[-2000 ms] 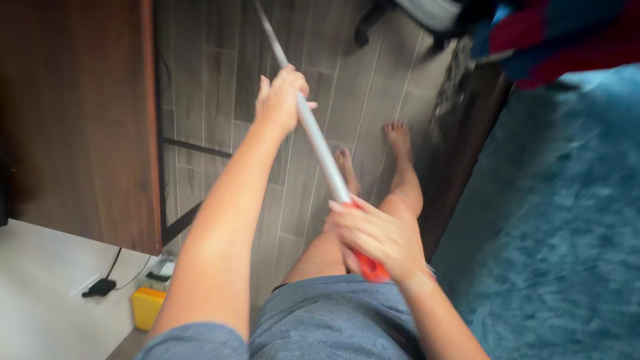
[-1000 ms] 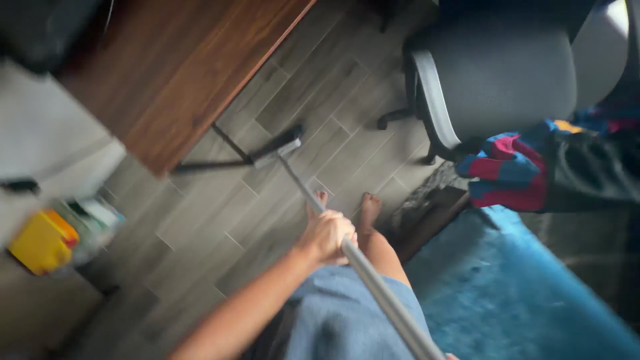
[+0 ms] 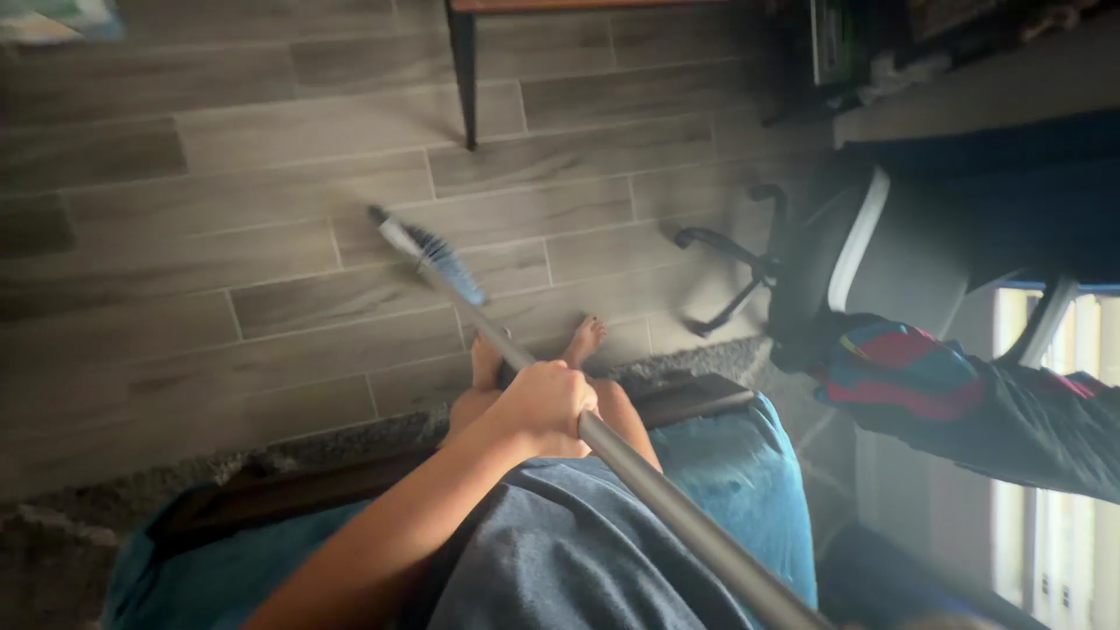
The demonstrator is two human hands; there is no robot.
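Observation:
My left hand (image 3: 547, 407) is closed around the middle of a grey broom handle (image 3: 700, 534), in front of my lap. The pole runs from the lower right corner up and left to the broom head (image 3: 433, 254), whose bristles look bluish and which lies on the wood-look tile floor (image 3: 289, 201). That broom head is beyond my bare feet, a little to their left. Of my right hand only a blurred bit of skin may show at the bottom edge, by the pole's near end; its fingers cannot be made out.
Under my legs is a blue velvety seat (image 3: 735, 472) with a dark wooden edge, on a grey patterned rug (image 3: 52, 516). A table leg (image 3: 464, 87) stands ahead. To the right are an office chair (image 3: 910, 236) with a dark wheeled base and red-and-blue clothing (image 3: 910, 367).
The broom head has moved away from the desk's dark leg onto open floor. Two seconds ago my right hand gripped the red end of the handle. The view has swung round strongly.

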